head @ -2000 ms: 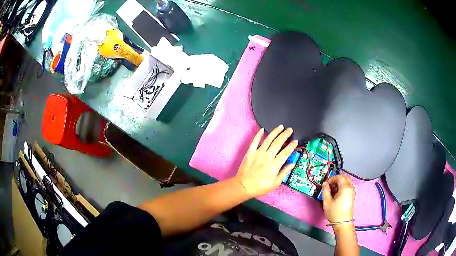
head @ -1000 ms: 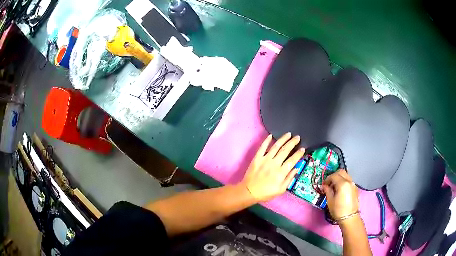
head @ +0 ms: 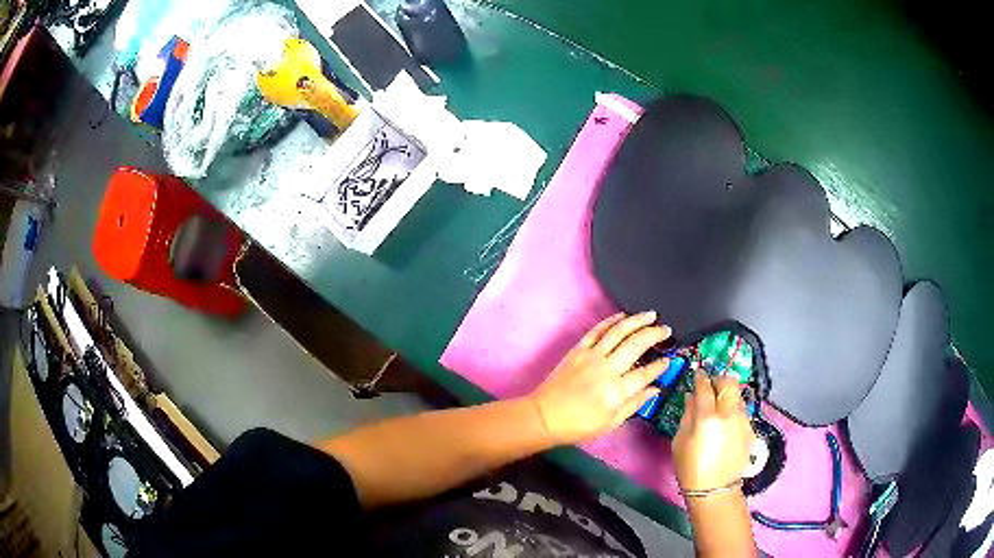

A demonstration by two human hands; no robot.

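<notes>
The open black control unit with its green circuit board lies on the pink mat, against the edge of the black-grey drum pad. A blue battery cell shows at its left side. My left hand lies with fingers spread over the unit's left edge. My right hand is over the board with thumb and fingers together at the wires; whether it pinches one is hidden. A round speaker with black rim shows right of my right hand.
Blue-handled pliers lie on the pink mat at the right. A white box with dark pieces, a yellow bottle, plastic bags and a dark bottle stand on the green bench. A red stool is at left.
My right hand has moved left and up, from the board's lower right onto its middle, uncovering the speaker. My left hand stays at the unit's left edge. The view has shifted slightly.
</notes>
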